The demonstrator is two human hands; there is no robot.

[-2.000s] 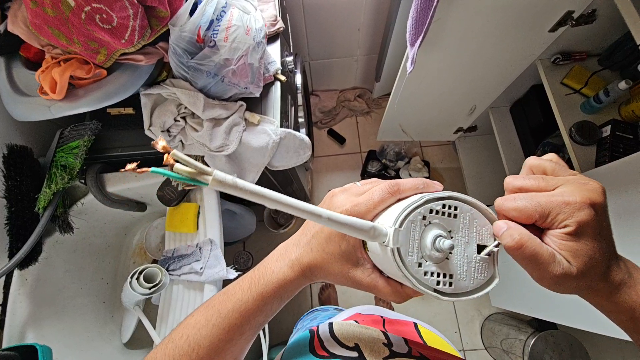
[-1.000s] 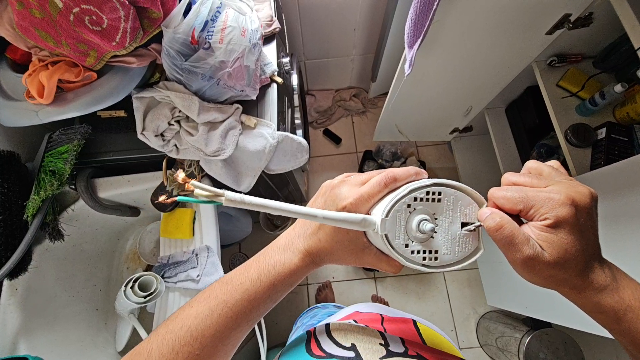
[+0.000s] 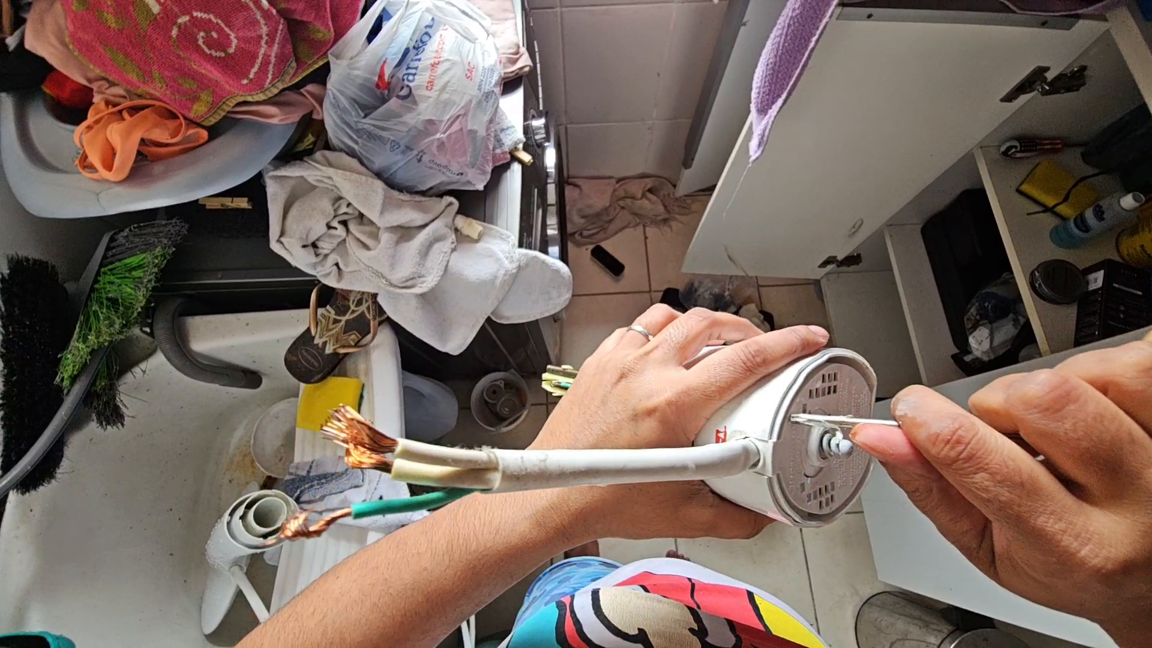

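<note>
My left hand [image 3: 670, 405] grips a white cylindrical electric shower head unit [image 3: 747, 441], its round vented end [image 3: 823, 477] with a small threaded spout facing right. A thick white cable [image 3: 621, 466] leaves the unit's side and runs left, ending in wires with bare frayed copper strands [image 3: 360, 441] and a green wire [image 3: 405, 504] with a bare twisted tip. My right hand [image 3: 1017, 477] pinches a thin metal tool [image 3: 841, 420] between thumb and index finger; its tip lies at the vented end beside the spout. The tool's exact kind cannot be told.
On the left is a white sink [image 3: 108, 540] with a yellow sponge [image 3: 329, 404] and a sandal [image 3: 333, 337] at its edge. Behind stand a green-bristled broom [image 3: 126, 297], piled cloths [image 3: 360, 216] and a plastic bag [image 3: 423, 99]. An open cabinet door [image 3: 864, 135] and shelves are on the right.
The unit has turned in my left hand, so its vented end faces more to the right and its side shows more. My right hand and the thin tool stay at that end.
</note>
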